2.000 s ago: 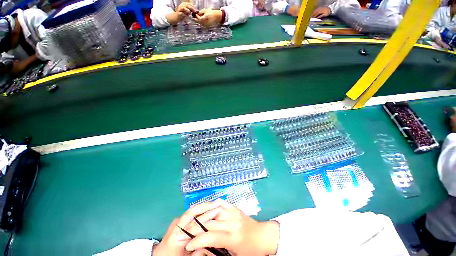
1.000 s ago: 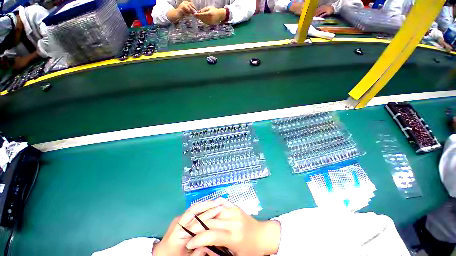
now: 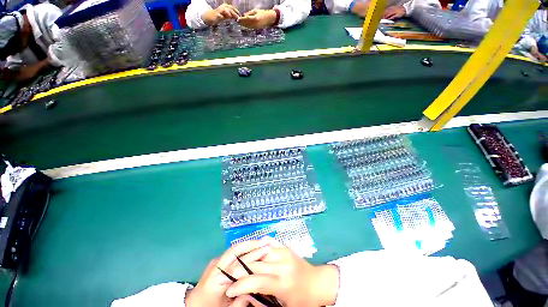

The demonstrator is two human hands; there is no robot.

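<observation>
My right hand (image 3: 294,277) is at the bottom centre, closed around black tweezers (image 3: 262,298). The two dark prongs point up and left between the fingers. My left hand (image 3: 206,286) is against it, partly covered by it. Whether my left hand holds anything is hidden. Just above the hands lies a blue adhesive sheet (image 3: 288,233) with small white squares, partly covered by the fingers. Above it is a clear component tray (image 3: 273,187) with rows of tiny dark pieces.
A second clear tray (image 3: 386,170) and blue-white sheet (image 3: 414,225) lie right. Further right are a clear strip (image 3: 487,207) and dark parts tray (image 3: 500,153). A black box (image 3: 24,219) stands left. Beyond the pale rail, the belt (image 3: 198,114) carries black units (image 3: 297,74). Yellow post (image 3: 481,66); people opposite.
The black units on the belt have shifted left. The trays and sheets sit slightly further right in the view. My hands and the tweezers keep nearly the same pose.
</observation>
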